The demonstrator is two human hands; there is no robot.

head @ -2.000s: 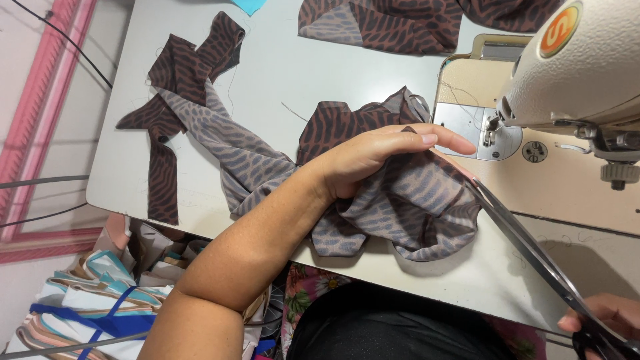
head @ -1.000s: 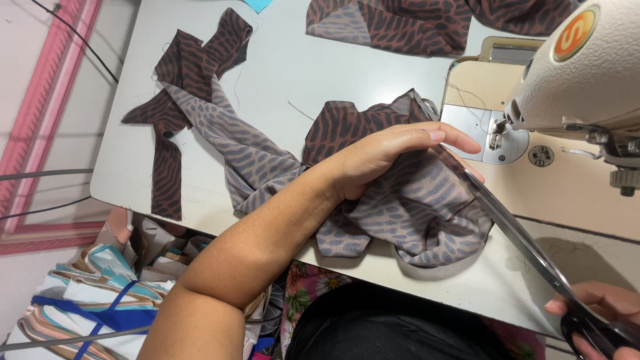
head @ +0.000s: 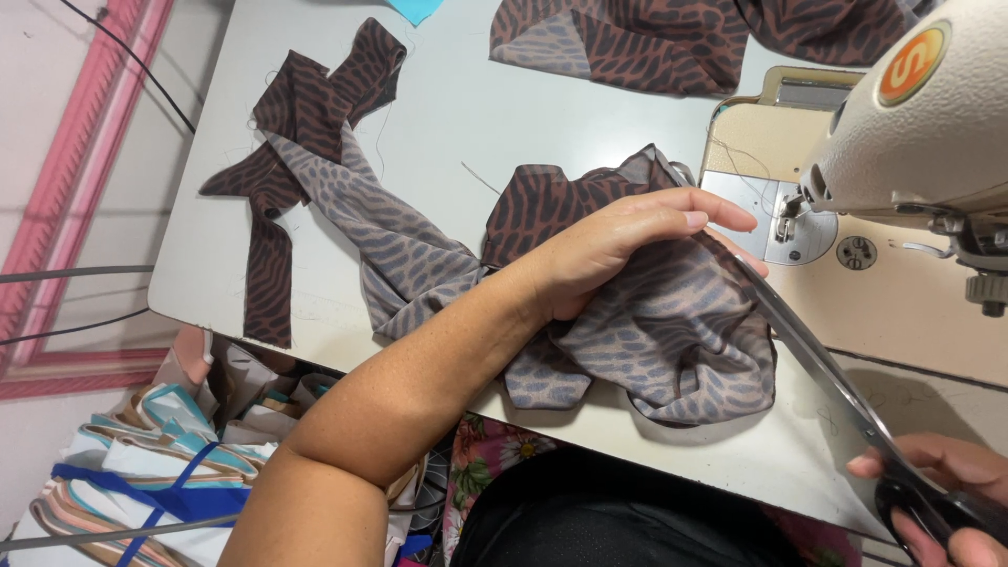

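Note:
My left hand [head: 638, 236] lies over a bunched piece of brown and black animal-print fabric [head: 677, 339], its paler reverse side partly showing; the fingers point to the sewing machine's needle area, with cloth beneath them. My right hand [head: 937, 480], at the lower right edge, holds a pair of long metal scissors with black handles [head: 835, 386]. Their blades lie along the fabric's right edge and run up under my left fingertips, where the tips are partly hidden. A twisted strip of the same fabric [head: 394, 236] stretches left from the bunch across the white table.
The sewing machine head [head: 945, 118] is at the upper right, its presser foot [head: 786, 220] over the metal plate. More printed fabric [head: 630, 47] lies at the table's far side. Bundled cloth tied with blue strips [head: 173, 496] sits below the table's left edge [head: 181, 307].

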